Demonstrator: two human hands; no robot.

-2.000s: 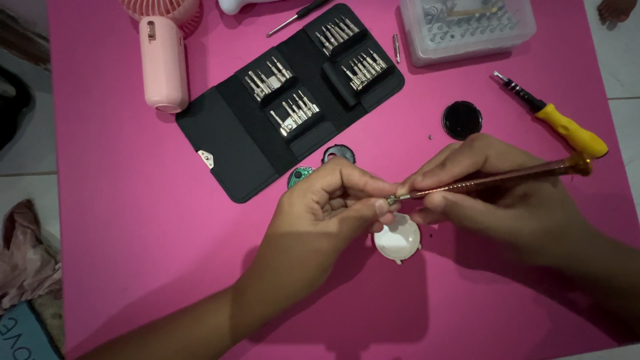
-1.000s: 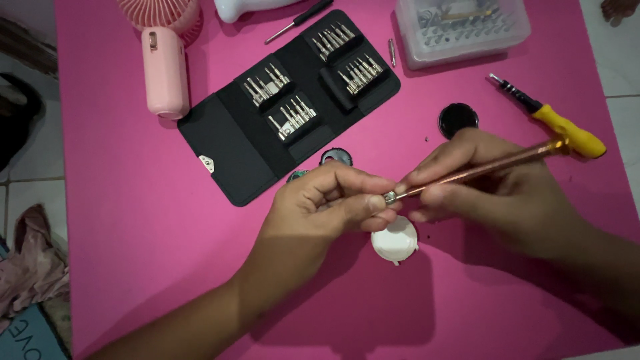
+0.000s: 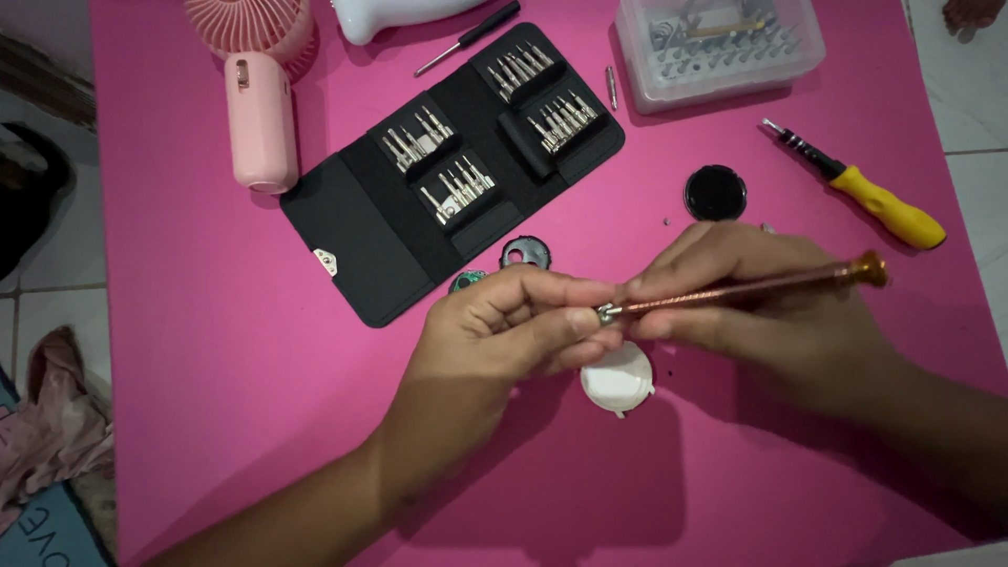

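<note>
Between thumb and fingers my left hand [image 3: 520, 331] pinches a small metal part [image 3: 605, 313]. My right hand [image 3: 748, 315] grips a copper-coloured precision screwdriver [image 3: 732, 292], its tip at that metal part. Just below the fingertips lies a round white plastic piece [image 3: 617, 379] with small tabs. Beyond my left hand are a dark round part with holes [image 3: 526, 251] and a green circuit board [image 3: 468, 279], partly hidden by the hand. A round black disc [image 3: 715, 193] lies beyond my right hand. Tiny loose pieces are near it.
On the pink tabletop [image 3: 260, 409] are an unfolded black bit case [image 3: 378, 236], a pink handheld fan [image 3: 262, 122], a black screwdriver [image 3: 472, 35], a loose bit [image 3: 611, 87], a clear plastic box of bits [image 3: 720, 59], a yellow-handled screwdriver [image 3: 890, 206] and a white device [image 3: 402, 16].
Both hands stay together with the screwdriver at the small metal part. The screwdriver's far end has swung slightly relative to the hands; little else has changed.
</note>
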